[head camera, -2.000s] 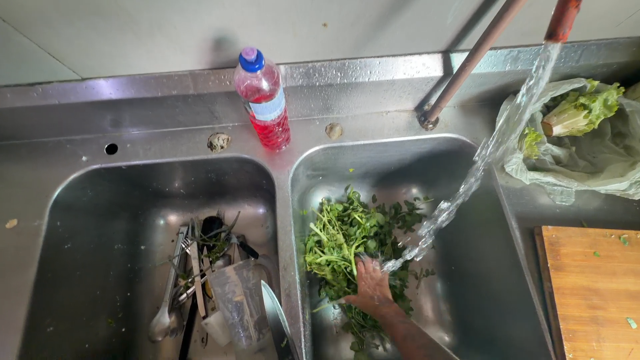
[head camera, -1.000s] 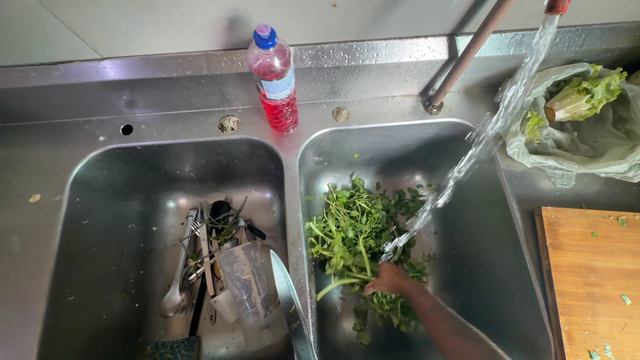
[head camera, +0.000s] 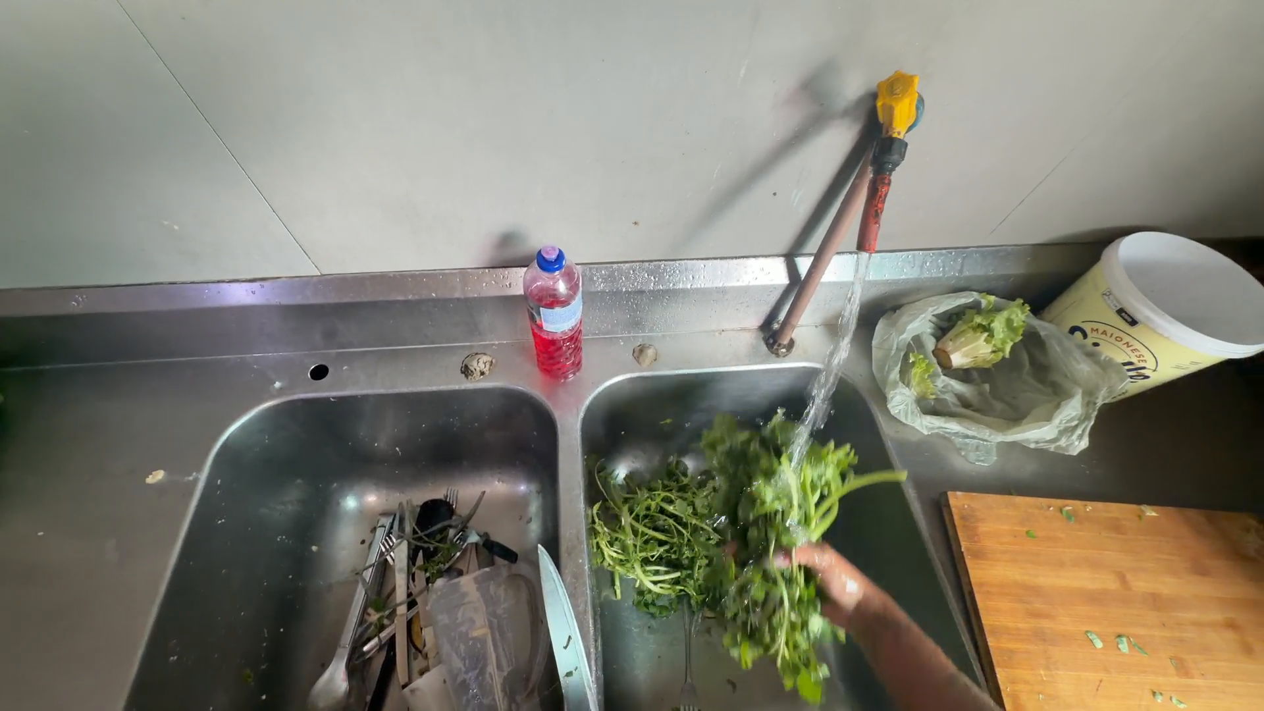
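Note:
My right hand (head camera: 834, 583) grips a bunch of leafy green herbs (head camera: 780, 513) in the right basin of a steel sink (head camera: 570, 444). Running water (head camera: 834, 355) from the red spout (head camera: 873, 212) falls onto the leaves. More herb stems (head camera: 652, 538) lie in the basin, left of the held bunch. A fork (head camera: 688, 657) rests on the basin floor below them. My left hand is outside the view.
Cutlery (head camera: 365, 592) and a clear plastic jug (head camera: 484, 632) lie in the left basin, a knife (head camera: 566, 632) by the divider. Behind stands a bottle of red liquid (head camera: 556, 321). To the right are a plastic bag (head camera: 987, 410) with lettuce, a mayonnaise bucket (head camera: 1116, 316) and a wooden cutting board (head camera: 1116, 583).
My right hand has lifted a bunch of herbs from the pile and moved it right, under the water. The view has tilted up, showing the yellow tap handle and the bucket.

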